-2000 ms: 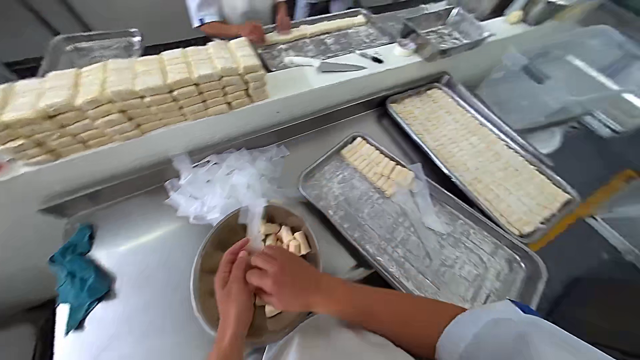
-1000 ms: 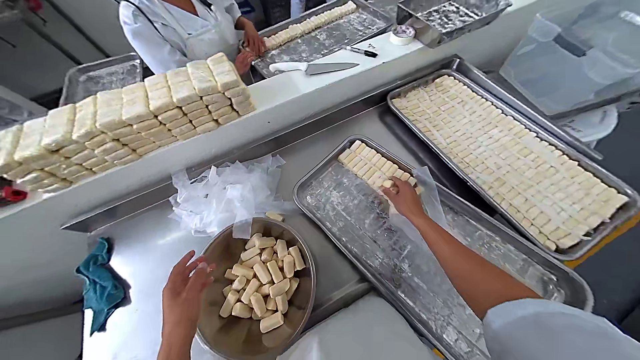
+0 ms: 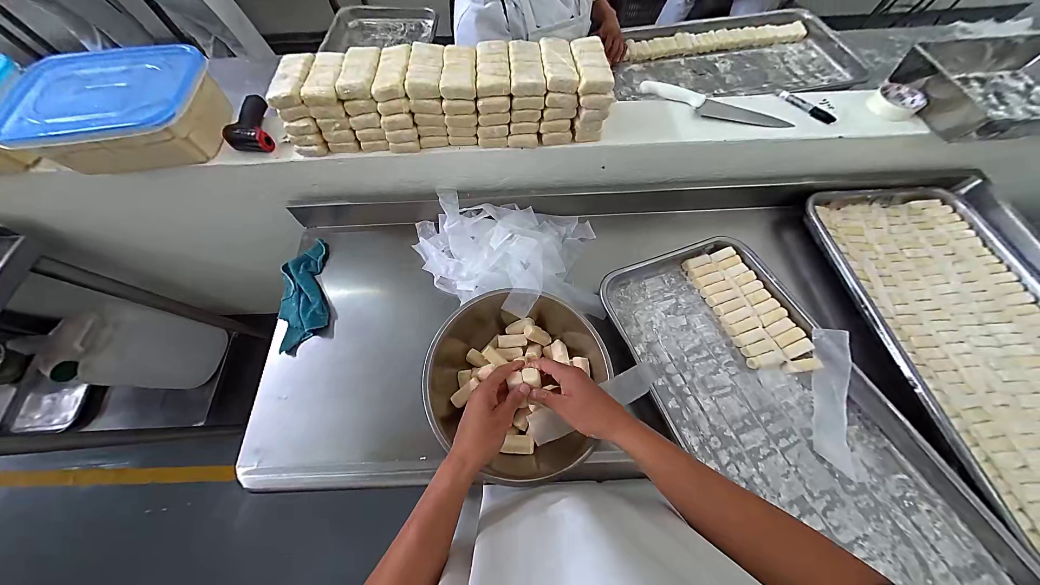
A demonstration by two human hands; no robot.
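Observation:
Both my hands meet over a round metal bowl [image 3: 439, 406] filled with short pale dough pieces [image 3: 517, 443]. Small pieces lie between the fingertips of my left hand [image 3: 487, 414] and my right hand [image 3: 581, 398]. A translucent strip [image 3: 630, 383] extends from under my right hand over the bowl's rim. Behind the bowl lies a heap of translucent strips [image 3: 500, 248]. To the right, a floured metal tray [image 3: 691, 398] carries short rows of dough pieces [image 3: 747, 309], with a loose strip [image 3: 830, 406] at their near end.
A fuller tray of pieces [image 3: 934, 301] is at far right. A teal cloth [image 3: 304, 296] lies on the left of the steel table [image 3: 357, 406]. On the ledge are stacked pale blocks [image 3: 443, 89], a knife [image 3: 715, 106], a marker [image 3: 806, 106] and a lidded tub [image 3: 114, 106]. A person works beyond.
My right hand has moved from the dough rows on the floured tray to the bowl, where it meets my left hand. The view has turned left.

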